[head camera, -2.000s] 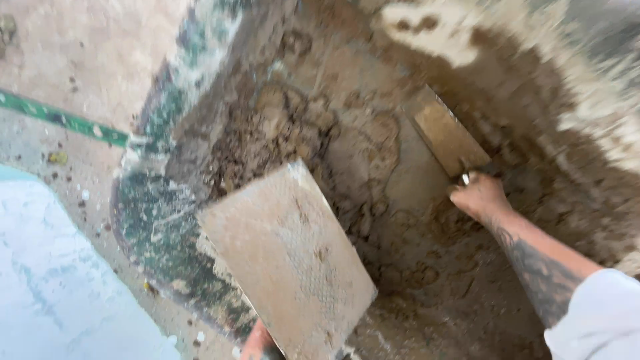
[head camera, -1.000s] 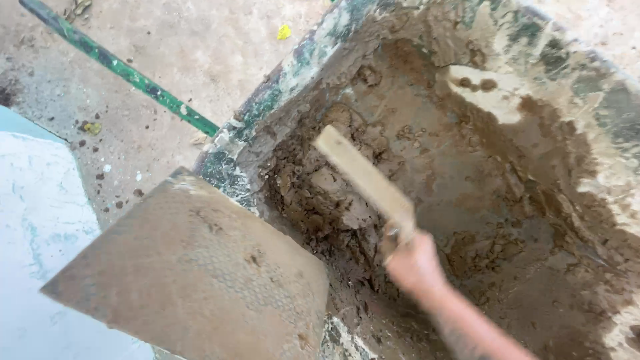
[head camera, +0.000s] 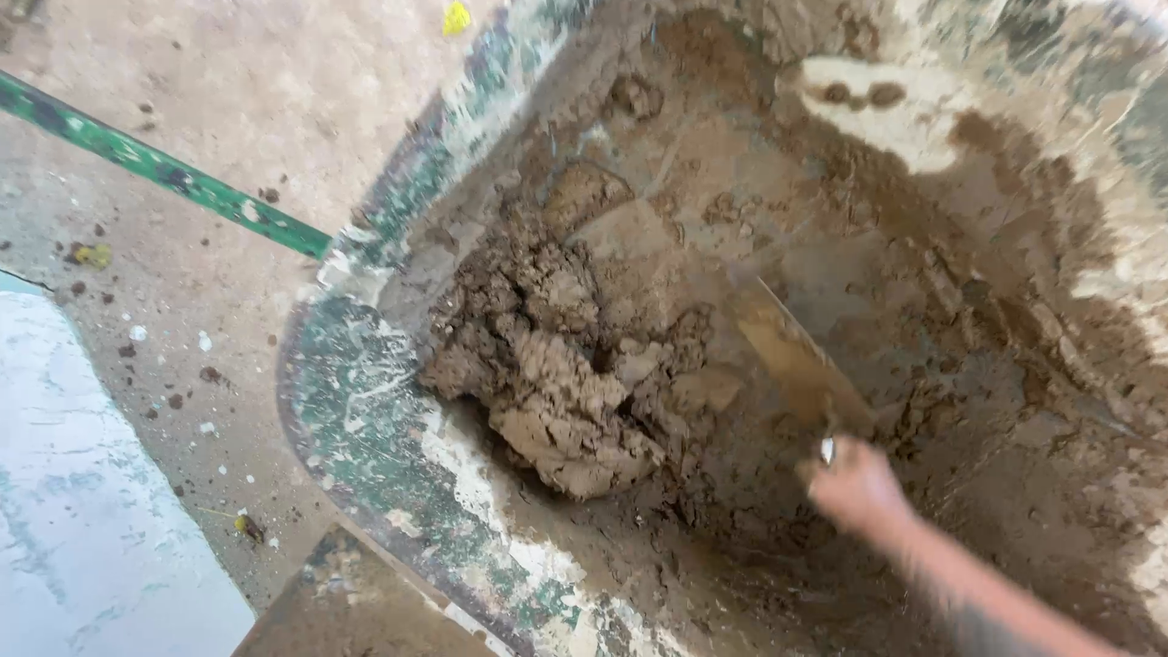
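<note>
My right hand (head camera: 858, 488) is closed on the handle of a rectangular plastering trowel (head camera: 798, 356), at the right of the view. Its muddy blade lies over the wet brown plaster in a green wheelbarrow tray, slightly blurred. Left of the blade is a heaped lump of brown plaster (head camera: 566, 365) against the tray's corner. At the bottom edge, the corner of a flat plasterer's hawk (head camera: 347, 602) shows beside the tray's rim. My left hand is out of view, so its hold on the hawk is hidden.
The tray's green, plaster-crusted rim (head camera: 351, 392) curves around the left of the mix. A green metal bar (head camera: 164, 173) meets its corner. Spattered ground (head camera: 265, 73) lies beyond, with a pale blue-white sheet (head camera: 82, 493) at lower left.
The hawk, wholly in view over the tray's edge two seconds ago, now shows only a corner at the bottom. The trowel has moved right, away from the plaster heap, since one second ago.
</note>
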